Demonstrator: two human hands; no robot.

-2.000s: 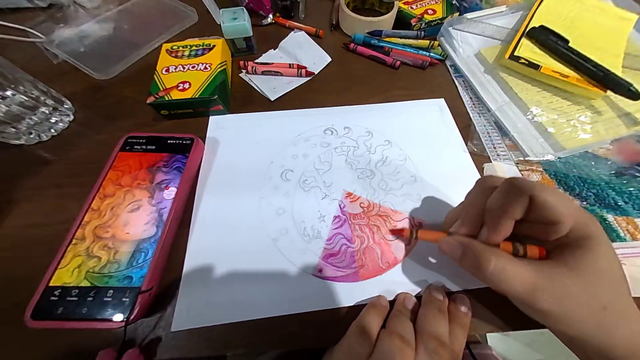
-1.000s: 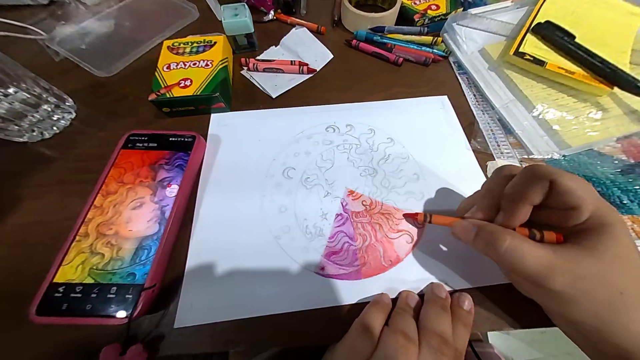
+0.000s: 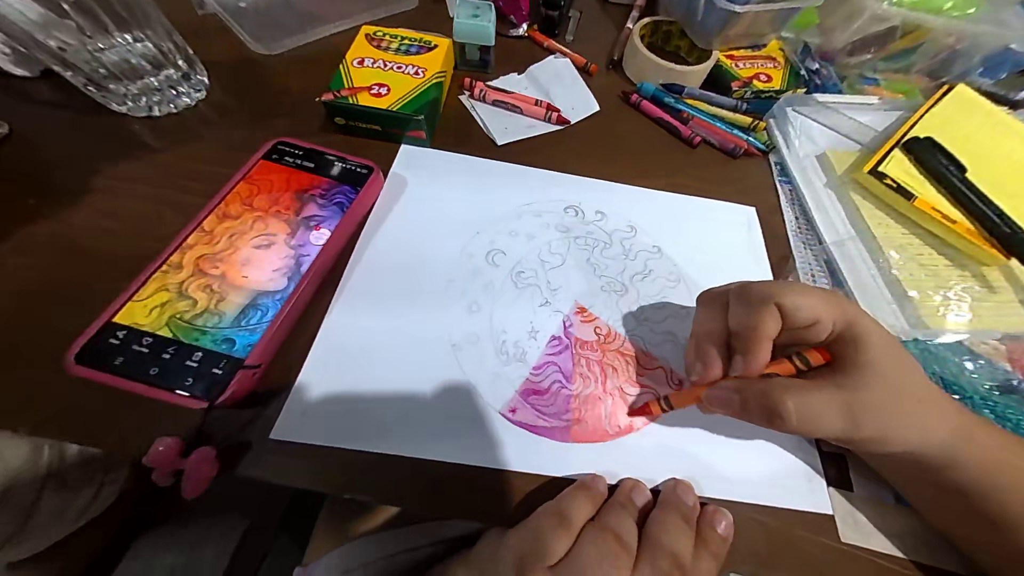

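Note:
My right hand [image 3: 792,360] pinches an orange crayon [image 3: 680,398], whose tip is at the lower right of the colored part of a circular pencil drawing [image 3: 608,376]. Purple and red-orange wedges fill the bottom of the circle; the rest is faint pencil lines of faces, wavy hair, moons and stars. The drawing is on a white sheet of paper [image 3: 400,320]. My left hand [image 3: 624,528] rests with its fingertips at the sheet's bottom edge, holding nothing. Left of the sheet lies a phone [image 3: 232,272] in a pink case, showing a rainbow-colored picture of faces.
Behind the sheet are a Crayola crayon box [image 3: 392,76], red crayons [image 3: 516,102] on a paper scrap, a teal sharpener [image 3: 474,28], a tape roll [image 3: 668,52] and several loose crayons [image 3: 696,116]. A clear glass [image 3: 136,64] stands back left. At right, a plastic case [image 3: 872,240] carries yellow notes and a black marker [image 3: 960,188].
My right hand has moved the orange crayon's tip down and left within the drawing, from near the right edge of the red-orange wedge. My left hand stays by the bottom edge.

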